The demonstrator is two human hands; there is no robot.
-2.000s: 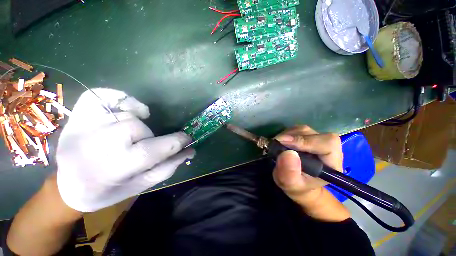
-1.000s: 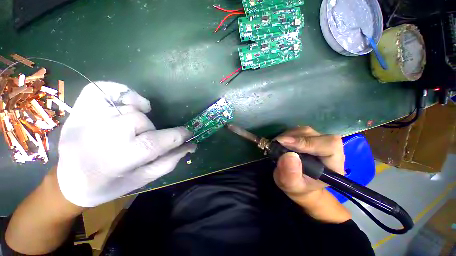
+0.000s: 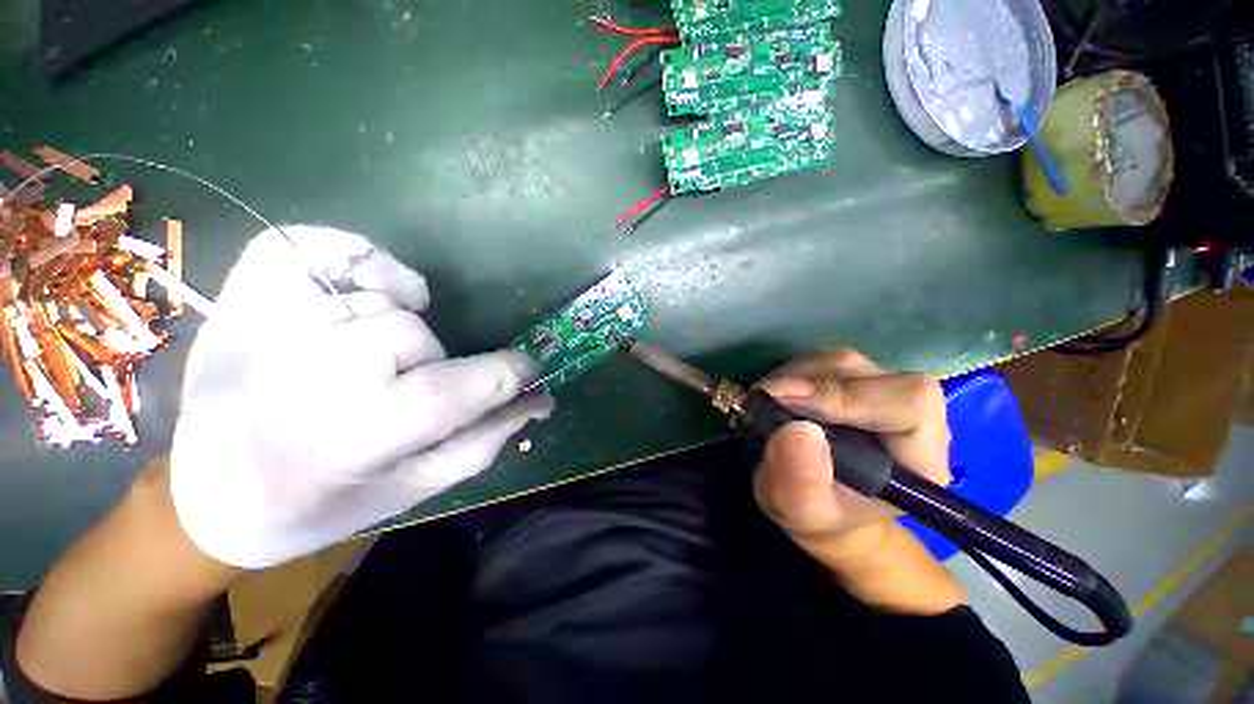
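Observation:
My left hand [image 3: 344, 399], in a white knit glove, holds the near-left end of a green circuit board [image 3: 591, 327] between its fingers, above the bench near its front edge. A thin solder wire [image 3: 220, 190] curves from the glove over to the left. My bare right hand [image 3: 860, 440] grips a black soldering iron [image 3: 963, 512] like a pen. The iron's pale tip points left and lies at the lower right edge of the board; whether it touches cannot be told.
Copper strips [image 3: 83, 310] lie in a pile at left. Overlapping green boards [image 3: 750, 135] with red and black wires lie at the back. A white dish [image 3: 949, 83] with a blue stick [image 3: 1034, 138], a yellowish container [image 3: 1080, 172] and a blue stool [image 3: 987, 447] are at right.
The view has shifted slightly, so the bench things sit a little further right. The board has tilted slightly in my left hand. Both hands keep their grips, and the iron tip stays by the board's edge.

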